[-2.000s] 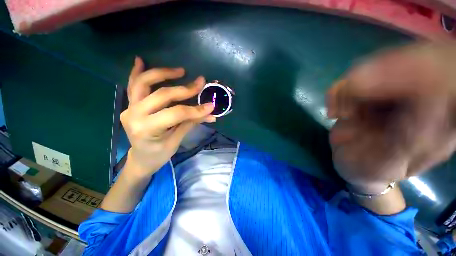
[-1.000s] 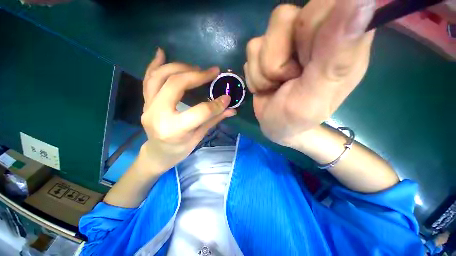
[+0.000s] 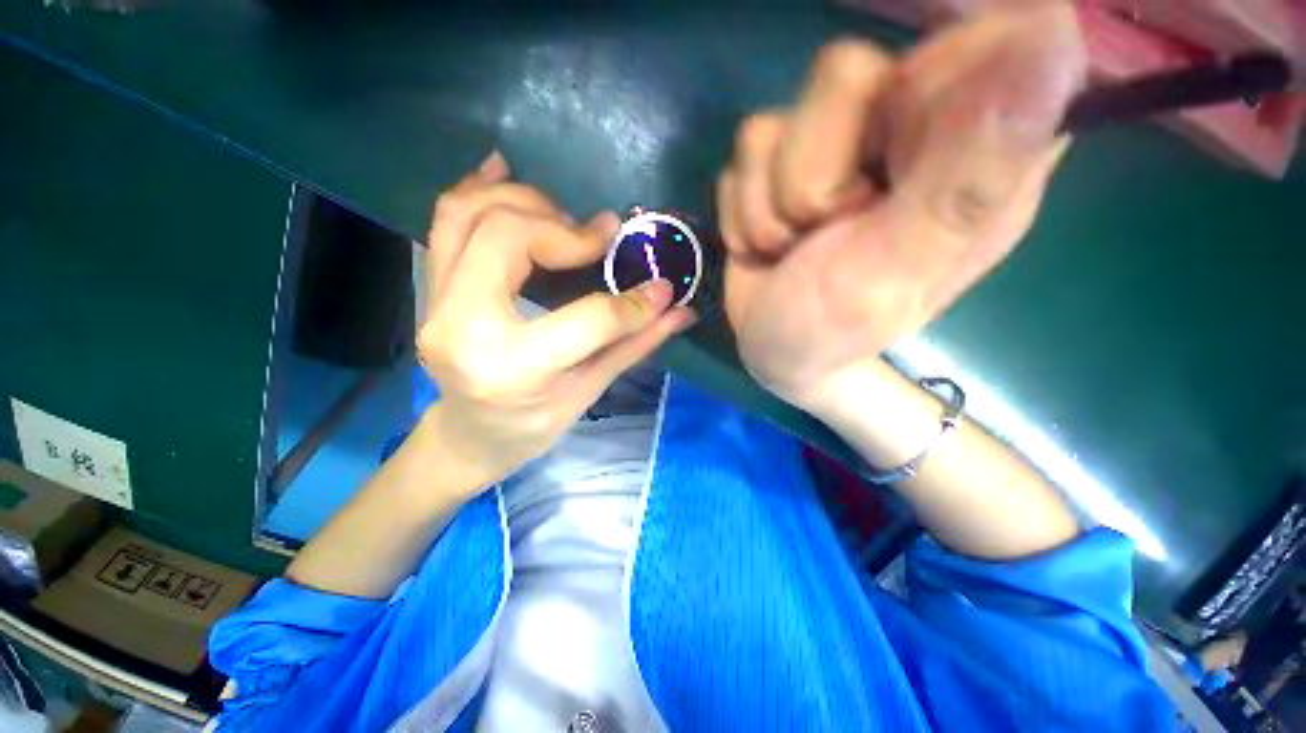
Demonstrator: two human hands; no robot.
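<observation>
A round smartwatch (image 3: 652, 258) with a white rim and a dark lit face shows near the middle of the view, above the bench. My left hand (image 3: 516, 308) holds it by the rim between thumb and fingers, with the thumb over the lower edge of the face. My right hand (image 3: 910, 201) is raised just right of the watch, slightly blurred, with curled fingers. It holds a black pen-like tool (image 3: 1182, 98), whose rear end sticks out to the upper right. The tool's tip is hidden behind the hand.
A pink foam tray (image 3: 1246, 136) lies at the upper right on the dark green bench (image 3: 917, 473). Cardboard boxes (image 3: 143, 594) sit on a shelf at the lower left. A white label (image 3: 72, 455) is on a green panel. A dark ribbed object (image 3: 1249, 559) is at the right edge.
My right hand has come in from the right to beside the watch, with the black tool now visible. My left hand and the watch have shifted slightly right and up. The tray has moved mostly out of view.
</observation>
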